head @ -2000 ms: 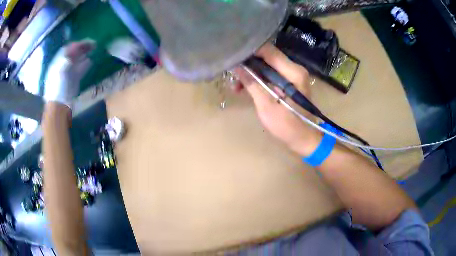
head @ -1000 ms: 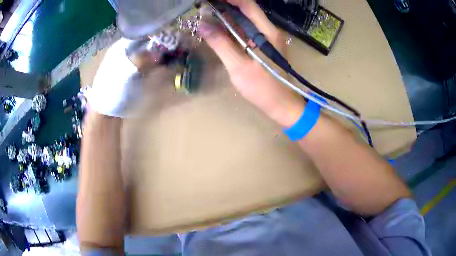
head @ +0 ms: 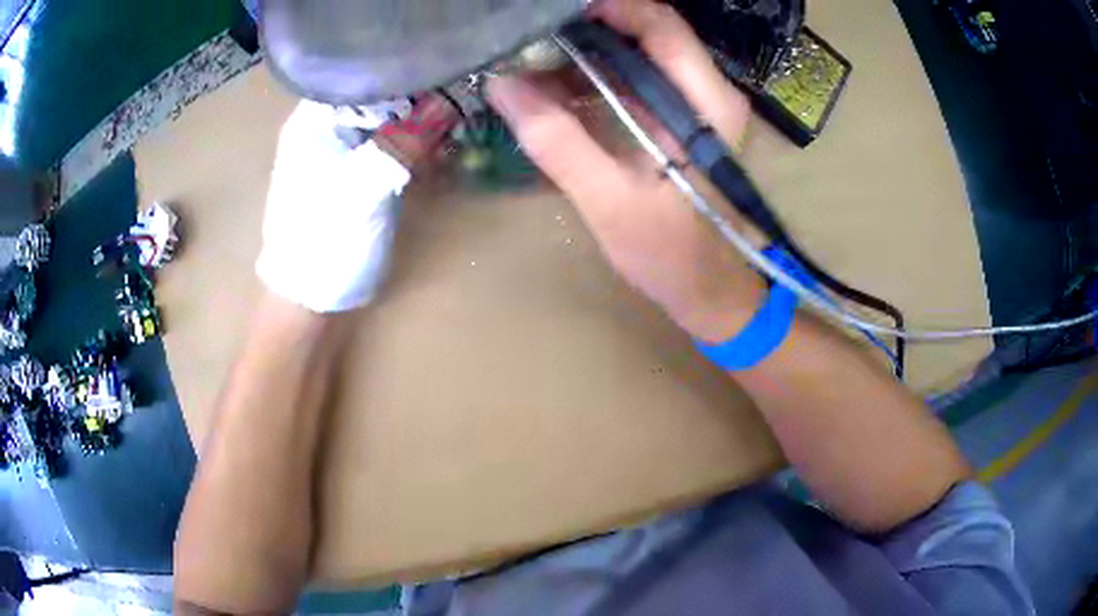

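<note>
My left hand [head: 343, 199], in a white glove with bare fingertips, holds a circuit board assembly [head: 491, 157] just below the hood's rim. The assembly is blurred green, and its upper part is hidden by the hood. My bare right hand [head: 626, 181] holds the black soldering iron [head: 656, 102], whose tip is hidden. A thin silvery solder feed tube [head: 710, 223] runs along the iron and trails off to the right. A blue wrist strap [head: 759, 333] is on my right wrist.
The grey fume hood [head: 421, 42] covers the top middle. The black stand with a yellow speckled tip cleaner [head: 809, 87] is at upper right. Several assemblies [head: 96, 397] lie on the dark surface at left, and one [head: 151, 235] is by the tan mat's [head: 518, 421] left edge.
My left hand has come from the far left to under the hood, now with an assembly. My right hand stays on the iron. The camera view has shifted.
</note>
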